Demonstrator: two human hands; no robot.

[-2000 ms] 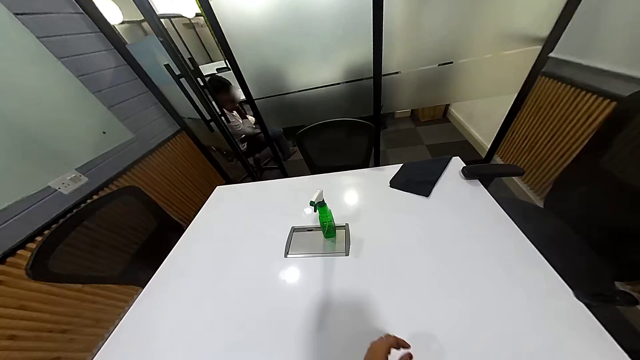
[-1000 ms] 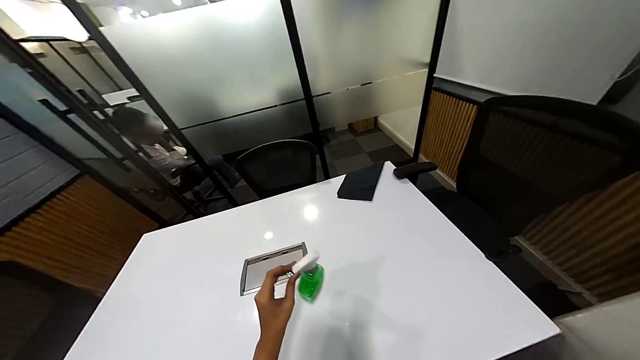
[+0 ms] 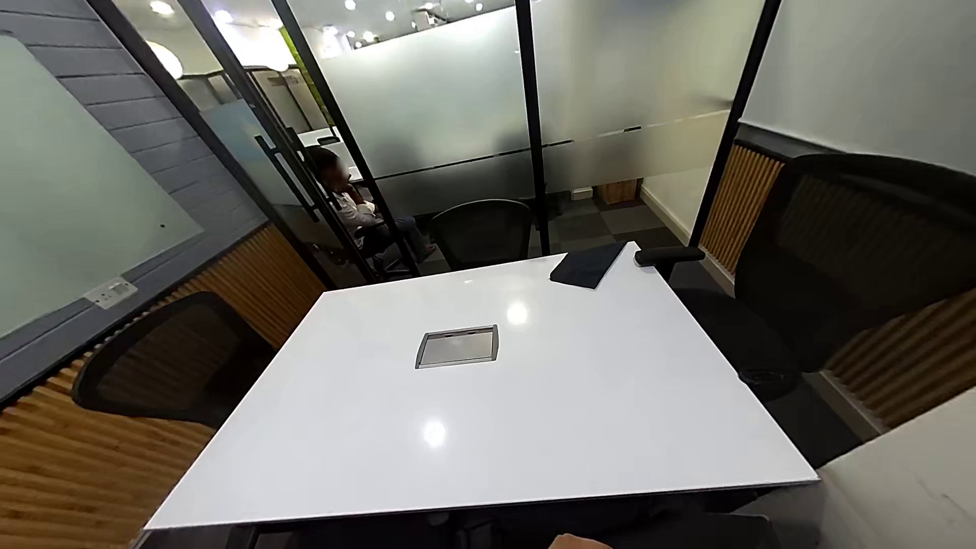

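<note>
A small patch of skin, seemingly part of my left hand (image 3: 579, 542), shows at the bottom edge, below the near edge of the white table (image 3: 595, 427). Its fingers cannot be made out, nor whether it holds anything. My right hand is out of view. No spray bottle is visible in this frame. Set into the tabletop is a grey metal cable hatch (image 3: 457, 347), closed. A dark folded cloth or folder (image 3: 587, 265) lies at the far right corner of the table.
Black mesh chairs stand at the left (image 3: 164, 358), at the far side (image 3: 484, 232) and at the right (image 3: 854, 252), its armrest beside the far right corner. Behind a glass partition (image 3: 427, 107) a person (image 3: 354, 206) sits. A wall socket (image 3: 110, 293) is at left.
The green spray bottle stood on the hatch, then was in my hand beside it; now it is out of view. My hand has drawn back to the bottom edge. The view has turned.
</note>
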